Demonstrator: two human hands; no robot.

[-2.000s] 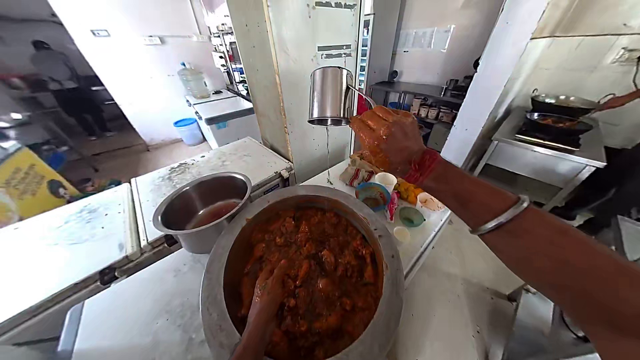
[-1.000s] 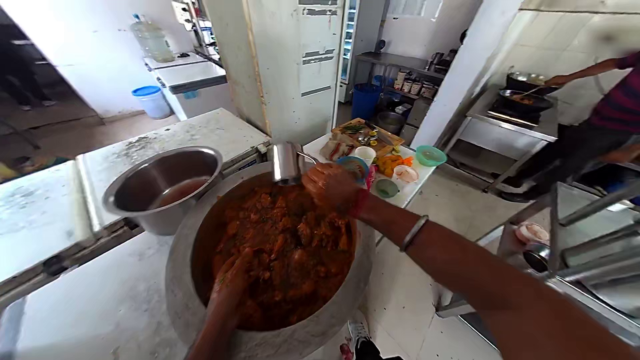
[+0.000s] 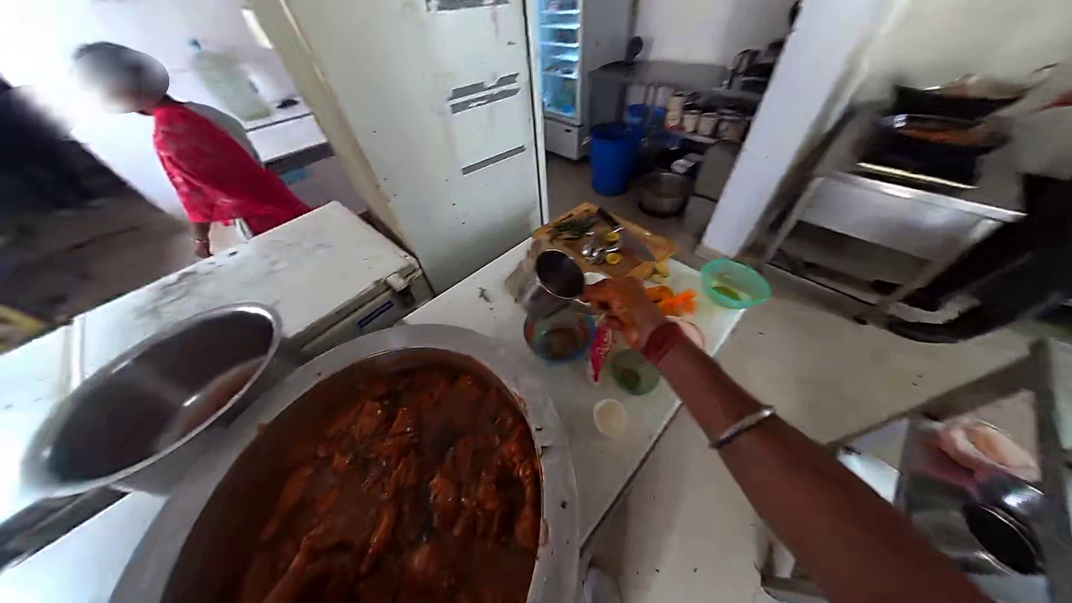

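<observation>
A metal mug is in my right hand, held over small bowls on the white worktop, its dark mouth facing the camera. A wide metal pot stands in front of me, filled with pieces in thick red-brown sauce. At the pot's lower left, what seems to be part of my left hand is coated in sauce and blends with the pieces; its fingers cannot be made out. Left of the pot stands a steel bowl with some reddish liquid. Beside my right wrist are a green bowl and a white cup.
Behind the mug lies a wooden cutting board with a knife, spoons and cut lemon. A turquoise bowl sits at the worktop's right edge. A person in red is at the far left. A stove with pans stands at the right.
The mug in my right hand was held high and trickling liquid, then low at the pot's rim; now it is over the worktop beside the pot. A person in red has come into view.
</observation>
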